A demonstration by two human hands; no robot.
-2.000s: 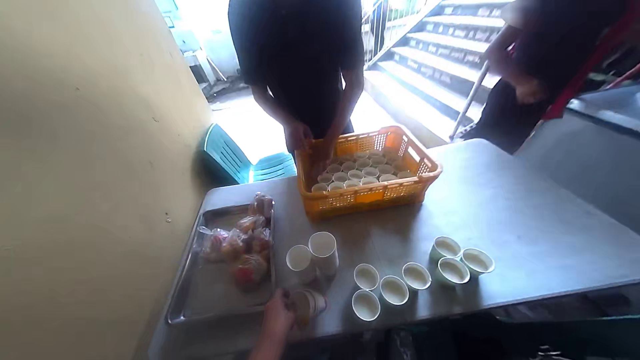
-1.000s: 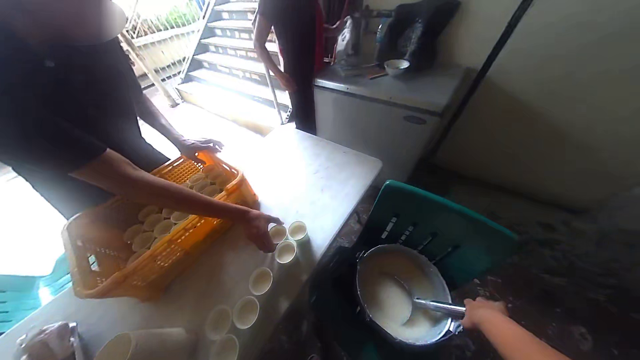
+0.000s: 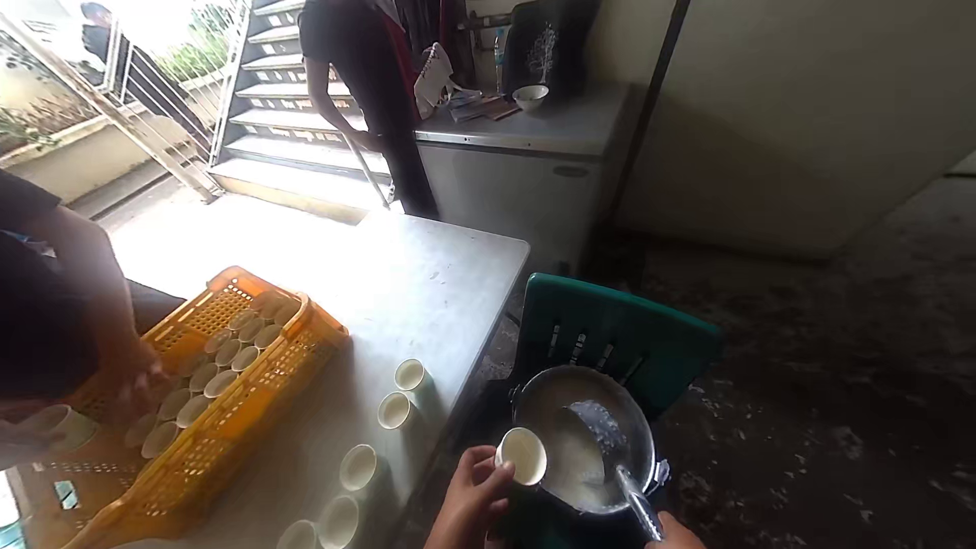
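A paper cup (image 3: 523,456) is held by my left hand (image 3: 474,499) at the left rim of a large metal pot (image 3: 648,435). My right hand (image 3: 677,534) grips the metal handle of a ladle (image 3: 639,503), whose bowl end lies in the pot's pale, creamy liquid. The pot stands on a green plastic chair (image 3: 625,305). Left of it, several cups (image 3: 395,410) stand along the edge of the table (image 3: 457,267). An orange plastic crate (image 3: 252,412) at the left holds many cups (image 3: 229,352) in rows.
A co-worker's hands (image 3: 137,381) are at the crate, one on a cup (image 3: 65,427). Another person (image 3: 374,91) stands by the stairs (image 3: 290,118). A metal counter-height cabinet (image 3: 511,183) behind the table bears a bowl (image 3: 530,96), papers and a bottle. A wall rises at the right.
My left hand, out of view a second ago, now holds a cup beside the pot. The co-worker's hand has left the cups near the table edge and is at the crate.
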